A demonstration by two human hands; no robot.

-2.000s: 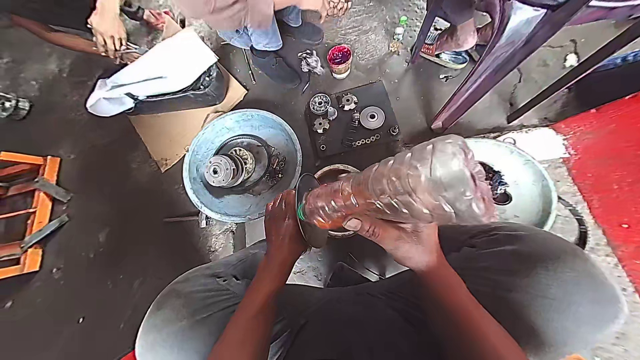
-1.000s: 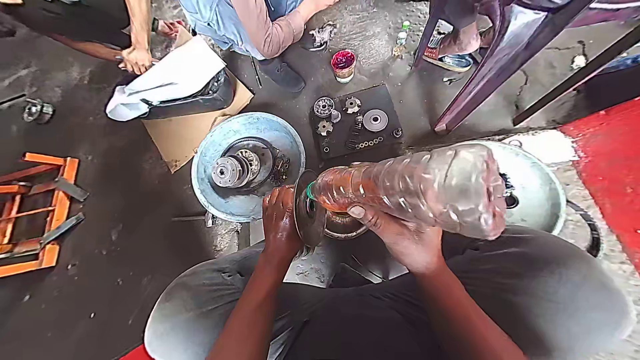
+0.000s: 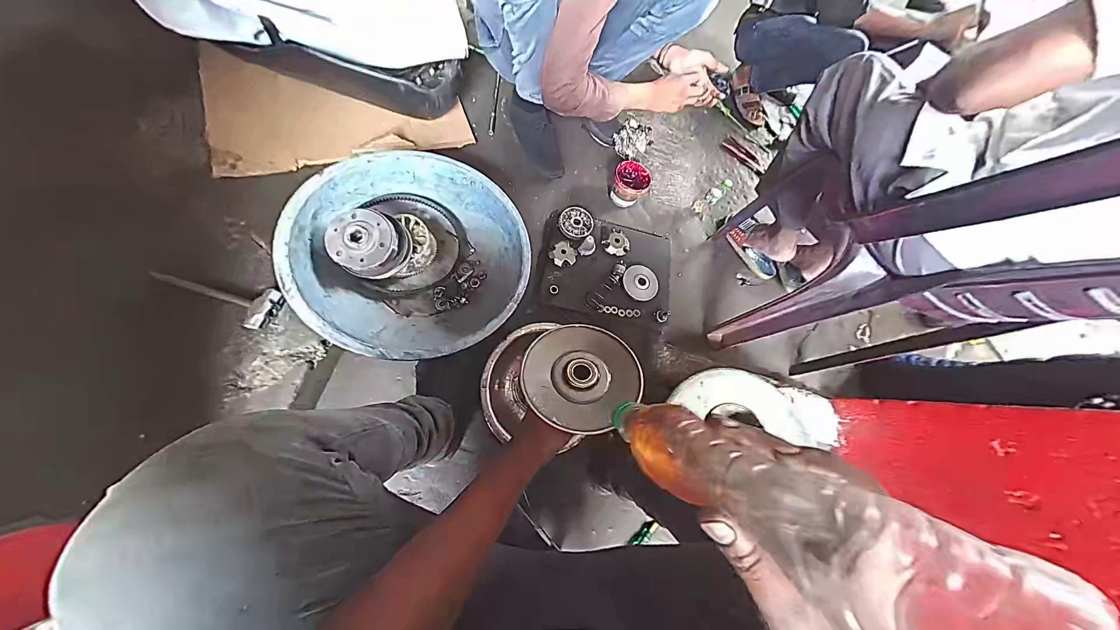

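My left hand (image 3: 538,437) is under a round metal pulley disc (image 3: 560,398) with a central hub, gripping its lower edge; most of the fingers are hidden beneath it. A round metal pan (image 3: 500,376) lies below the disc. My right hand (image 3: 744,560) holds a large clear plastic bottle (image 3: 814,525) from its near side. Orange liquid lies toward the bottle's neck, and its green cap end (image 3: 623,417) points at the disc's right edge.
A blue-grey basin (image 3: 306,306) with metal parts stands front left. Gears and rings lie on a dark board (image 3: 569,297), with a red-filled cup (image 3: 630,184) behind. A white round container (image 3: 709,385), a purple plastic chair (image 3: 787,315) and a red surface (image 3: 980,472) are right. People sit beyond.
The disc has turned from edge-on to showing its round face. The bottle has swung so that its base points toward the lower right. The view has shifted.
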